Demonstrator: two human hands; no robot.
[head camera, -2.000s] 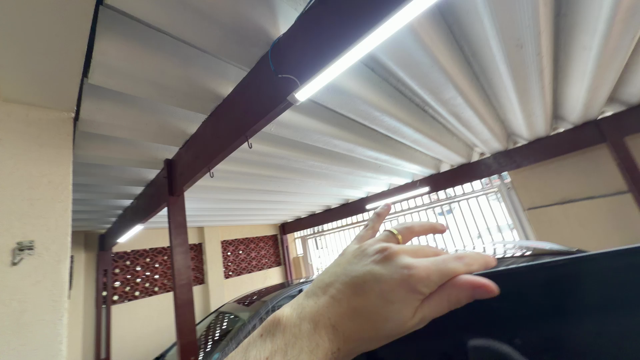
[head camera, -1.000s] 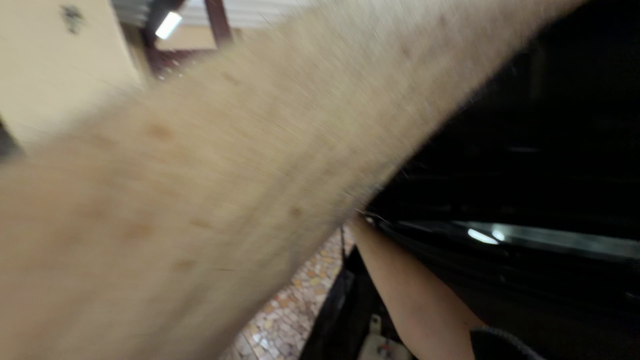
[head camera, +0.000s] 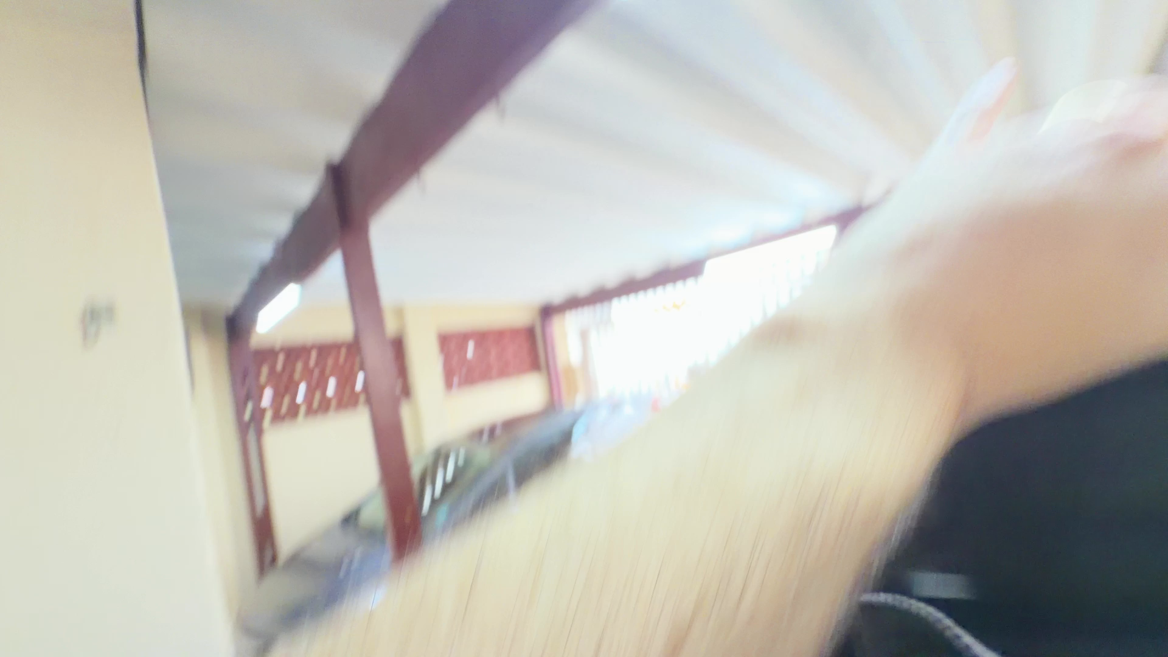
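Observation:
My left forearm crosses the view from the lower left, and my left hand (head camera: 1068, 192) is at the upper right, blurred and partly cut off by the edge. One finger points up; the others are too blurred to tell whether they hold anything. Below the hand and wrist stands a large dark panel (head camera: 1058, 511), which looks like a raised car hood. Whether the hand touches it cannot be told. A grey braided cord or sleeve edge (head camera: 931, 620) shows at the bottom right. My right hand is not in view.
A parked car (head camera: 456, 474) stands behind a dark red metal post (head camera: 370, 365). A cream wall (head camera: 91, 456) fills the left side. Overhead are a dark red beam (head camera: 429, 109) and a corrugated roof (head camera: 593, 182). A bright barred gate (head camera: 675, 319) is at the back.
One second ago the view was lower, with my left forearm across it and another arm reaching down by the dark panel. Now the view is raised and that second arm is out of sight.

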